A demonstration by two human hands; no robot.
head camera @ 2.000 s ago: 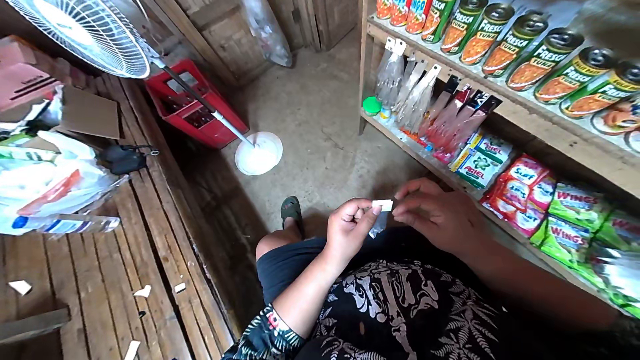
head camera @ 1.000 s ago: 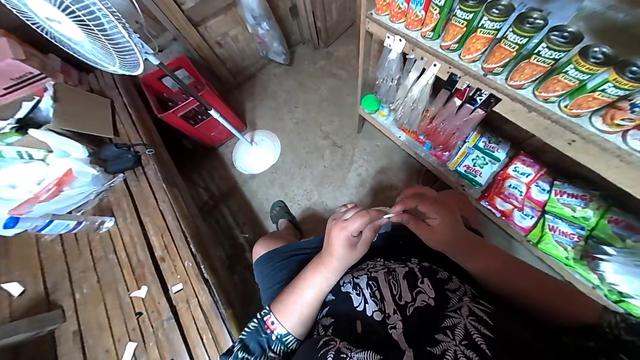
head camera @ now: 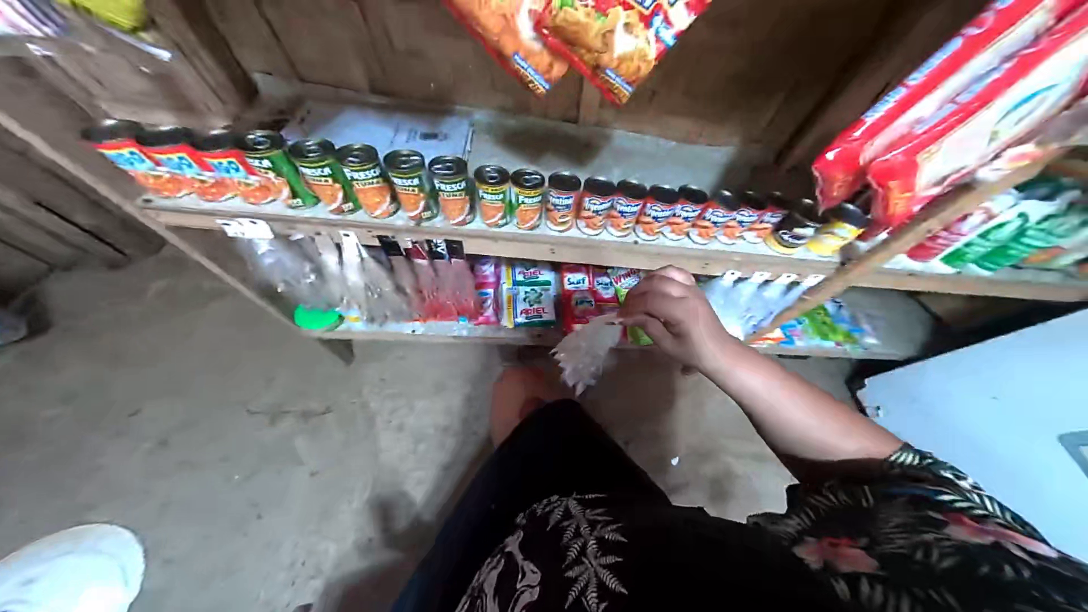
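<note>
My right hand (head camera: 671, 319) is closed on a bunch of small clear plastic packets (head camera: 586, 353), pinched at the top so that they hang down. It is in front of the lower shelf, close to red and green detergent sachets (head camera: 582, 297). Similar clear packets on white cards (head camera: 361, 276) hang from the upper shelf's edge at the left, and others (head camera: 739, 297) hang right of my hand. A row of food cans (head camera: 450, 191) stands on the upper shelf. My left hand is out of view.
The wooden shelf edge (head camera: 510, 242) runs across the view, with a slanted wooden strip (head camera: 901, 246) at the right. Red packs (head camera: 943, 110) hang above. A green lid (head camera: 317, 318) lies low at left. A white appliance or box (head camera: 986, 408) stands at right; a white round object (head camera: 76, 565) at lower left.
The view has swung right to the shelves. My hands were together over my lap with a small pale item; now my right hand holds the packets in front of the shelf, and my left is out of view.
</note>
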